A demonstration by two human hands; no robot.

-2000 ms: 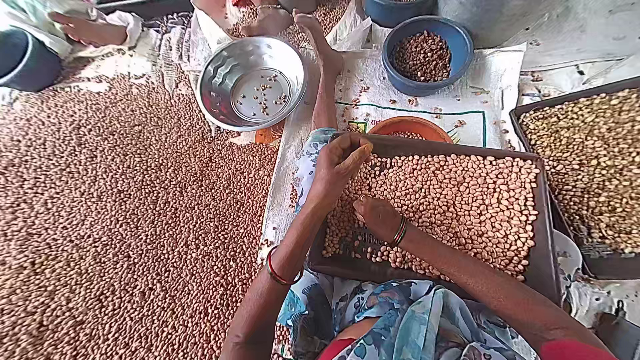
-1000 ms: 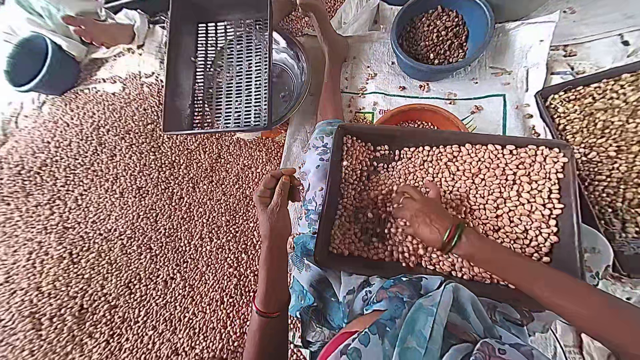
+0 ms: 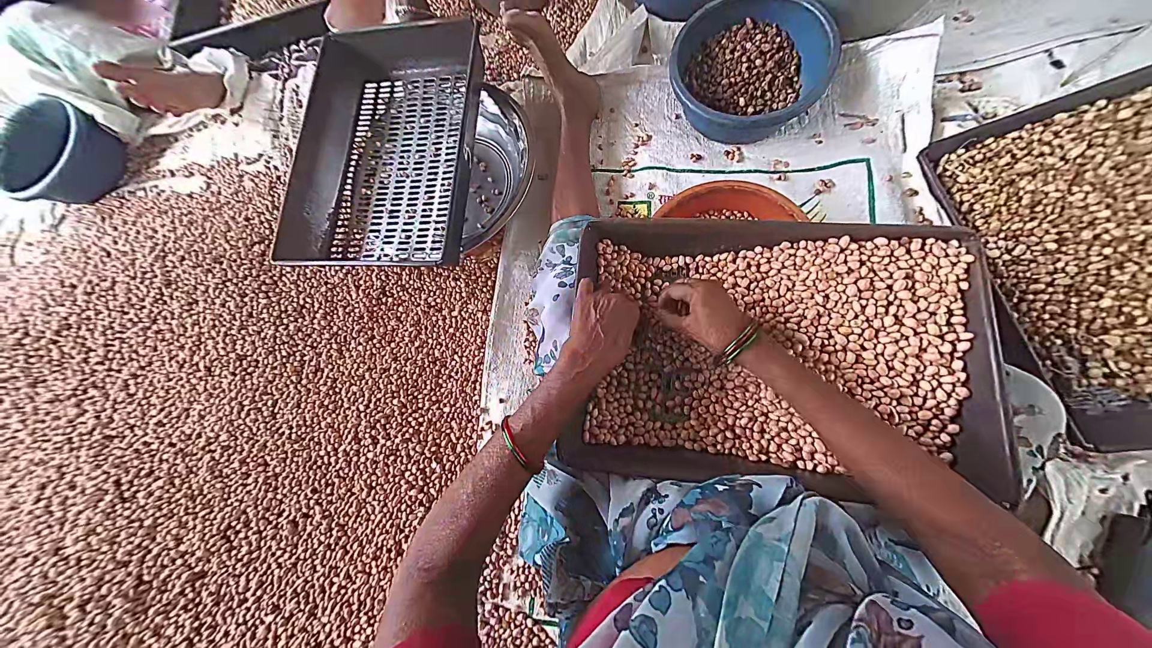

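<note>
A dark rectangular tray (image 3: 985, 378) rests across the lap, with pinkish shelled nuts (image 3: 846, 315) spread over its floor. At the tray's left part, my left hand (image 3: 603, 328) is over the nuts with its fingers curled; whether it holds any cannot be seen. My right hand (image 3: 704, 313) is just to its right, thumb and fingers bent together above a thinner patch of nuts; what is between the fingertips is hidden. Behind the tray's far edge shows an orange bowl (image 3: 733, 193) with some nuts in it.
A slotted dark tray (image 3: 306, 180) overlaps a steel bowl (image 3: 517, 171) at the upper left. A blue basin (image 3: 810, 85) holds darker nuts. A nut heap (image 3: 225, 432) covers the left floor. At right lies another filled tray (image 3: 954, 193). Another person's hand (image 3: 166, 85) is at upper left, near a blue bucket (image 3: 85, 162).
My left hand has come from outside the tray's left side to over the nuts. The slotted tray, absent from view two seconds ago, now overlaps the steel bowl.
</note>
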